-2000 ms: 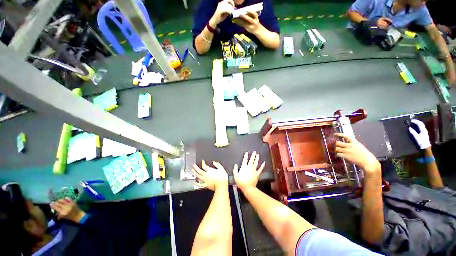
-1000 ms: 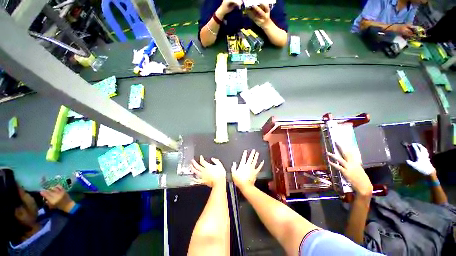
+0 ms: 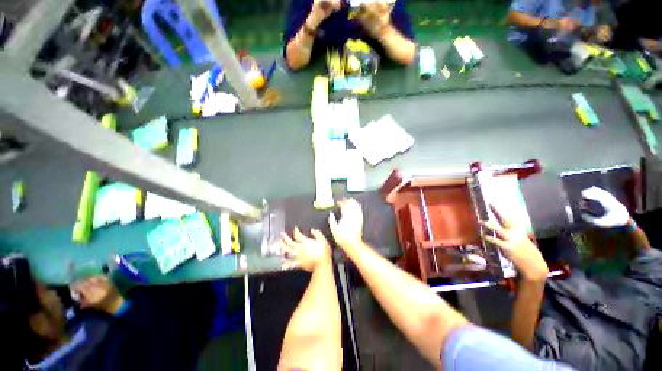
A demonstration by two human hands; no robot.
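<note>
My left hand [image 3: 306,250] lies open on the near edge of the dark bench [image 3: 377,210], fingers apart, holding nothing. My right hand [image 3: 347,221] is beside it, a little further forward, with its fingers curled and blurred; nothing shows in it, though its palm side is hidden. A yellow-green wrapped bar [image 3: 321,145] lies across the bench just beyond my right hand. White boards [image 3: 385,140] and pale green boards [image 3: 338,124] lie against and beside the bar.
A red-brown board fixture [image 3: 443,217] stands to my right, with a neighbour's hand [image 3: 512,243] on it. A gloved hand [image 3: 606,206] is further right. Green boards [image 3: 178,239] lie left, under a slanting metal post [image 3: 145,159]. Other people sit across and at left.
My right hand has moved slightly forward and its fingers have curled from spread. My left hand stays nearly in place. The neighbour's gloved hand has shifted at the right.
</note>
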